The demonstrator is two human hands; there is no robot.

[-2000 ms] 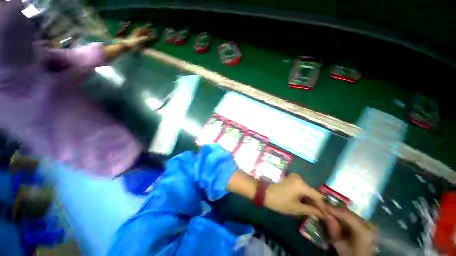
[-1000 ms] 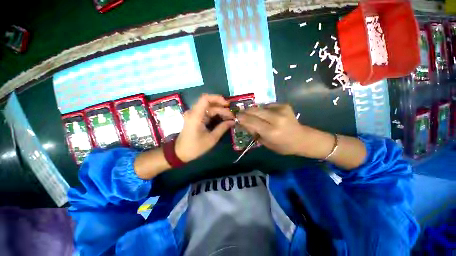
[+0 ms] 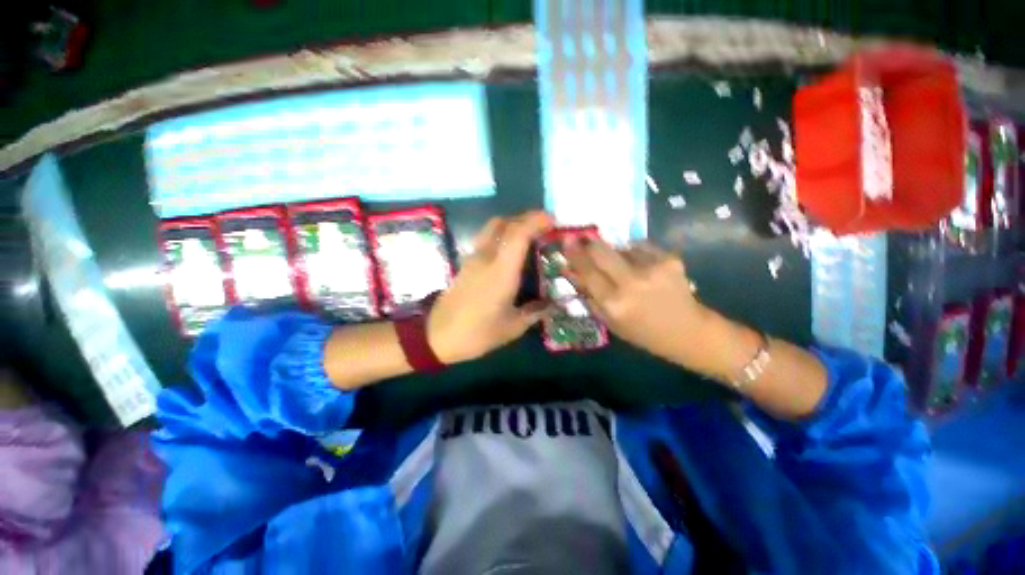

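Observation:
An open phone assembly (image 3: 573, 326) with a red edge and green and silver inside lies on the dark bench in front of me. My left hand (image 3: 481, 298) is at its left side, fingers curled, with fingertips at its upper left edge and thumb near its lower left edge. My right hand (image 3: 646, 294) reaches in from the right, with its fingertips over the upper part of the phone. The fingers hide part of the board. No tweezers can be made out, and I cannot tell whether the right hand holds anything small.
Several open red-edged phones (image 3: 332, 264) stand in a row at left. Light-blue sheets (image 3: 320, 146) lie behind them, at far left and beyond my hands (image 3: 592, 124). White slips surround a red bin (image 3: 821, 152) at right. Phone trays (image 3: 910, 326) are far right; a green conveyor (image 3: 225, 39) runs behind.
The view has swung from the conveyor side to face the bench squarely. The right fingers have moved onto the phone's upper part, and the tweezers seen a second ago no longer show. My hands have separated slightly.

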